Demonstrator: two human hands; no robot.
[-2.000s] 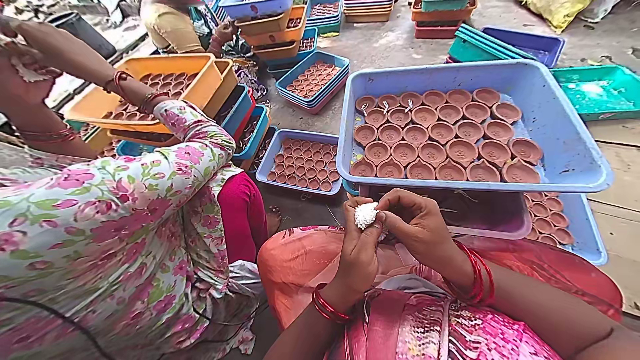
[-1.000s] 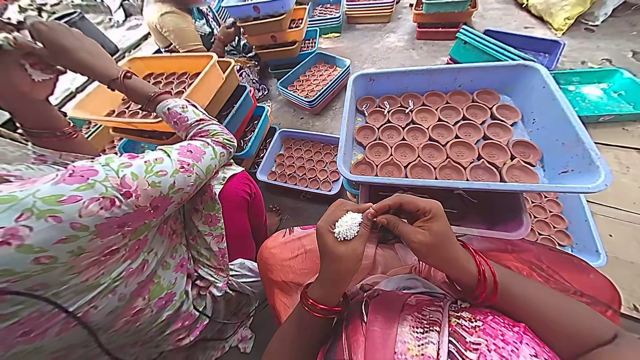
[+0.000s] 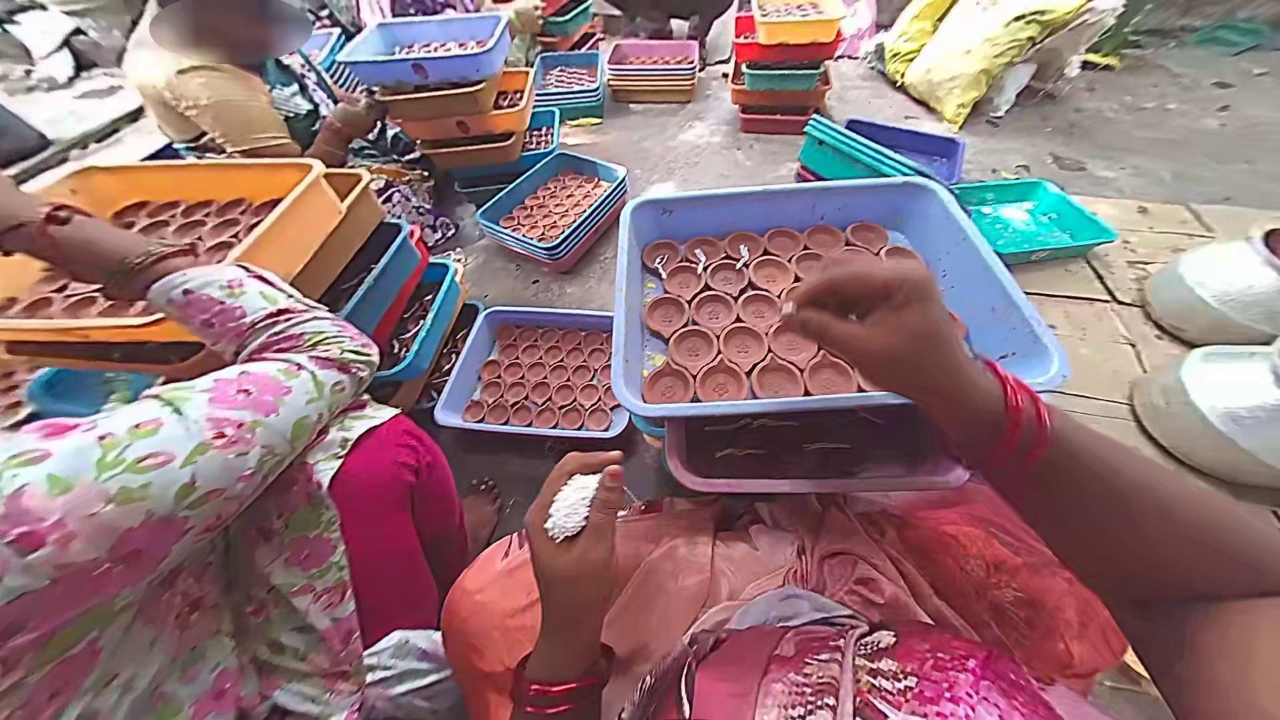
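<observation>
My left hand (image 3: 578,560) is closed around a bundle of white cotton wicks (image 3: 573,507), held low in front of the tray stack. Over the blue plastic tray (image 3: 1000,290) hangs my right hand (image 3: 880,330), its thumb and fingertips pinched on a small white tip, probably a wick. Rows of small round clay lamps (image 3: 743,345) fill much of that tray, and my right hand hides some of them. White wicks (image 3: 742,256) lie in a few lamps of the back rows. Beneath is a purple-pink tray (image 3: 820,483) with a few thin wicks in it.
A smaller blue tray of clay lamps (image 3: 543,375) stands left of the stack. At the left, a person in a floral sleeve (image 3: 230,400) reaches over an orange tray (image 3: 290,215). Stacked trays (image 3: 560,205) stand behind, a green tray (image 3: 1040,222) and white containers (image 3: 1215,400) at the right.
My right hand has moved away from my left hand, forward and right over the lamps in the blue tray. My left hand still holds the wick bundle. The neighbour's arm has come down towards the orange tray.
</observation>
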